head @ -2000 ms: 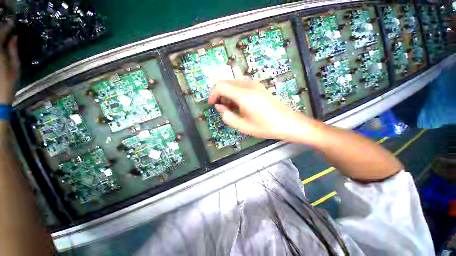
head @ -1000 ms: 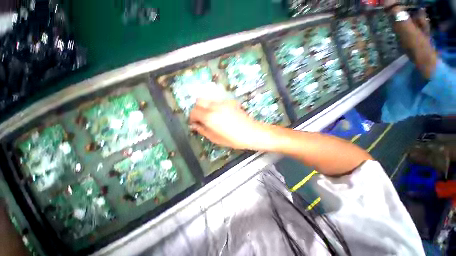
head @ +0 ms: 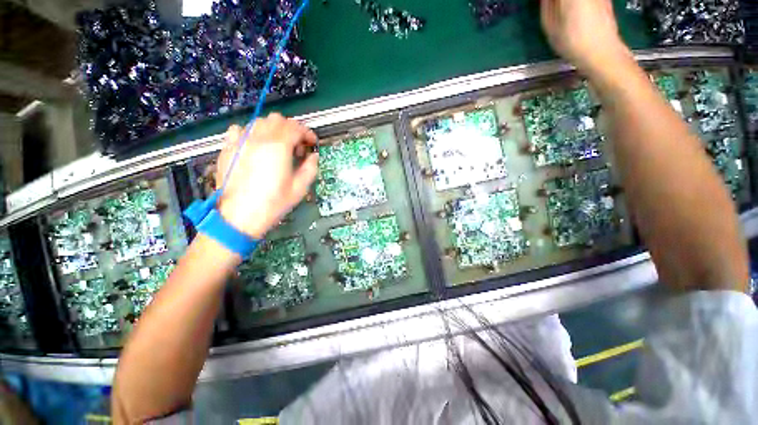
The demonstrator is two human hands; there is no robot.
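Green circuit boards (head: 349,174) lie in a pallet (head: 314,222) in front of me. My left hand (head: 268,170), with a blue wrist strap (head: 218,226), is over the pallet's upper left part, fingers curled beside a board. It covers the board below it, and I cannot see whether it holds anything. My right hand (head: 579,31) is beyond the far rail at the top edge, over the green mat near small dark components (head: 492,10). Its fingertips are partly cut off and what they hold is hidden.
A large heap of black components (head: 179,70) lies at the upper left, a pale component pile (head: 698,18) at the upper right. More pallets with boards (head: 484,226) lie to both sides between the far rail (head: 374,106) and near rail (head: 349,332). The blue cord crosses the heap.
The view has shifted left. My left hand has come in over a pallet. My right hand has moved from over the boards to the mat beyond the rail. The other person's arm has left the picture.
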